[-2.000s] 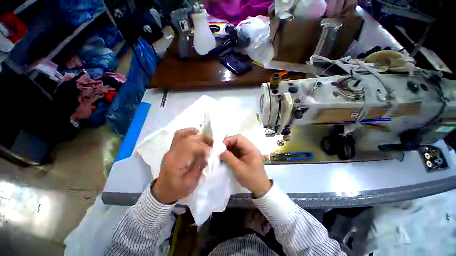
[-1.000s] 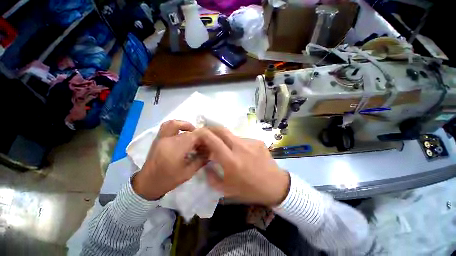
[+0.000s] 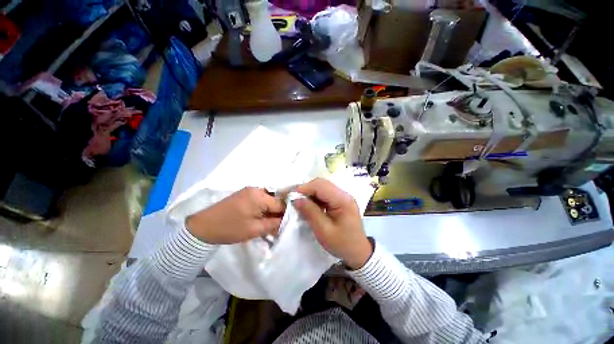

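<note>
A white garment piece (image 3: 246,164) lies partly on the white table, and its lower end hangs over the front edge. My left hand (image 3: 239,216) grips its middle from the left, fingertips partly hidden in the cloth. My right hand (image 3: 334,218) pinches a fold of it close to the left fingertips. Both hands are bare. The cloth's right part reaches the needle area of the sewing machine (image 3: 368,138), where bright light washes out detail; whether it lies under the presser foot I cannot tell.
A blue-handled tool (image 3: 398,203) lies on the machine bed right of the hands. A blue tape strip (image 3: 167,173) runs along the table's left edge. A brown wooden surface (image 3: 249,87) behind bears a white bottle (image 3: 264,32) and a dark phone-like object (image 3: 311,72). White cloth (image 3: 552,302) is heaped at lower right.
The hands have drawn slightly apart from their overlapped position, the right no longer covering the left. More cloth is spread between them, and part of it now reaches right to the needle area.
</note>
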